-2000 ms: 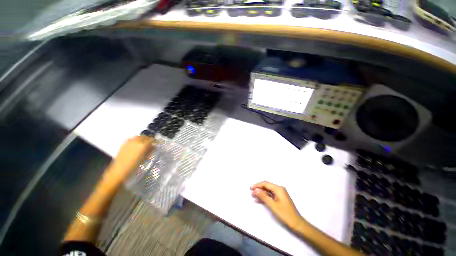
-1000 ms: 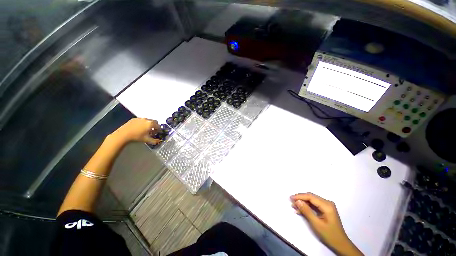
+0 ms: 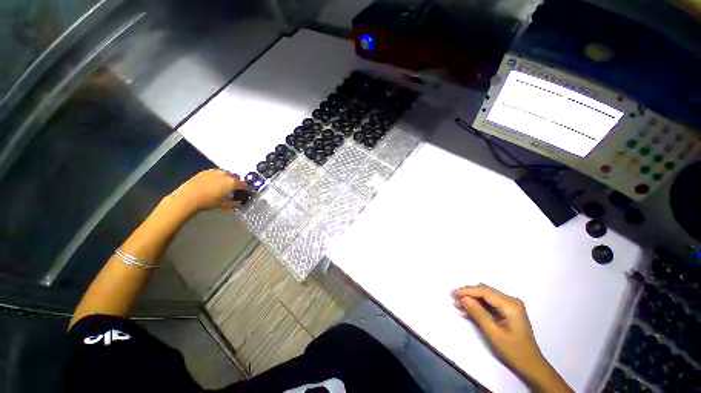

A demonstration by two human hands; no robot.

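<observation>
My left hand [image 3: 211, 189] is at the outer near edge of the left clear blister tray [image 3: 315, 192], with its fingertips on a black disc [image 3: 242, 196]. Black discs [image 3: 317, 143] fill the tray's far end and outer edge; the near pockets on the inner side are empty. My right hand [image 3: 501, 318] rests above the white bench top on the right, palm inward, with fingers curled and fingertips close together. I cannot tell if anything is between them.
A test instrument [image 3: 553, 111] with a bright screen stands at the back right. A flat black block [image 3: 547, 198] with a cable and several loose discs [image 3: 602, 254] lie below it. The right tray [image 3: 669, 330] of discs is at the right edge. A dark red box [image 3: 430, 42] stands behind.
The view has swung left and down since the first frame. My left hand stays at the left tray's outer edge, its fingers now on a disc. My right hand is nearly still over the bench.
</observation>
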